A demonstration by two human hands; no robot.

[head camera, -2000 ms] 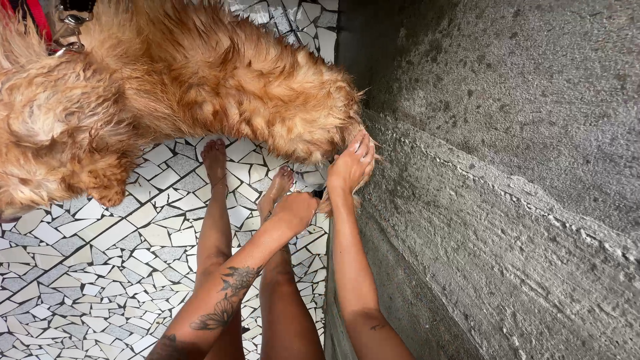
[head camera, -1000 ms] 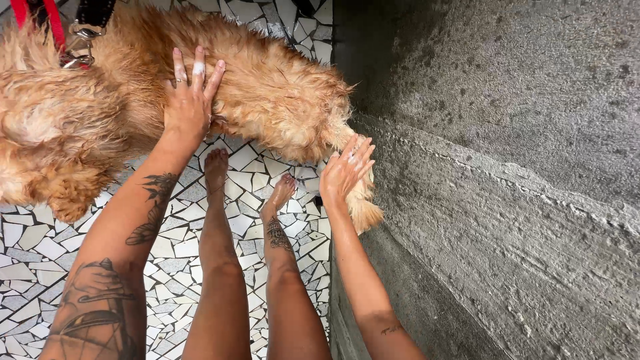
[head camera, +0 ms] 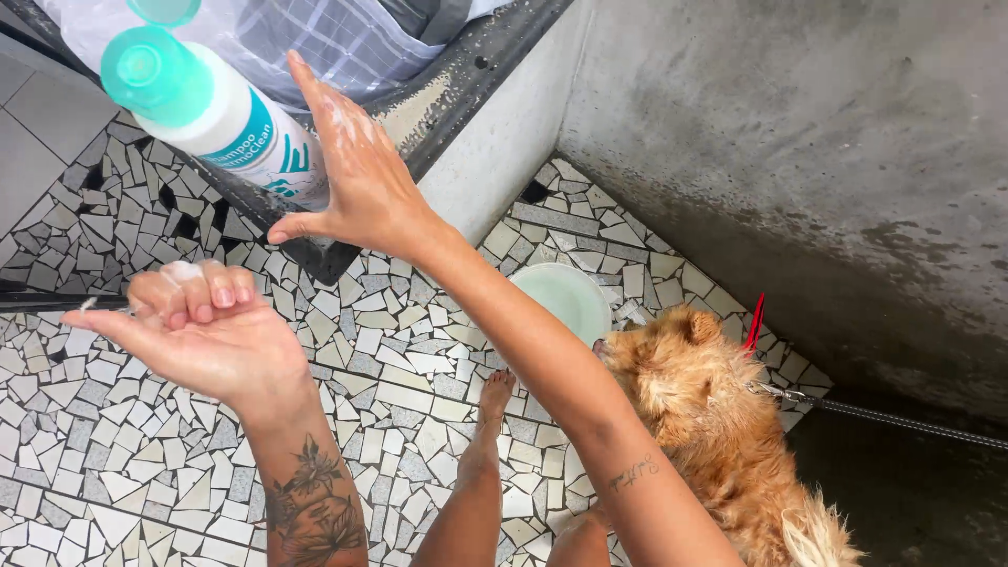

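A white shampoo bottle (head camera: 236, 130) with a teal cap stands on the corner of a dark stone ledge. My right hand (head camera: 366, 169) is at the bottle's side, fingers and thumb spread, with white lather on its back; whether it touches the bottle I cannot tell. Below the bottle, my left hand (head camera: 220, 331) is palm up, its fingers curled, its thumb out and lather on the fingers; it holds nothing. A wet golden-brown dog (head camera: 709, 409) stands at the lower right beside my right arm, clipped to a dark leash (head camera: 906, 421).
A round pale basin (head camera: 563, 299) sits on the mosaic floor (head camera: 417, 362) by the dog's muzzle. Plastic-wrapped checked fabric (head camera: 331, 47) lies on the ledge (head camera: 465, 87). A concrete wall (head camera: 772, 134) rises at the right. A red strap (head camera: 754, 323) shows behind the dog's neck.
Both hands have left the dog, which they touched a second ago; the right is now beside the bottle and the left below it. The view has swung widely, bringing the ledge and basin into sight.
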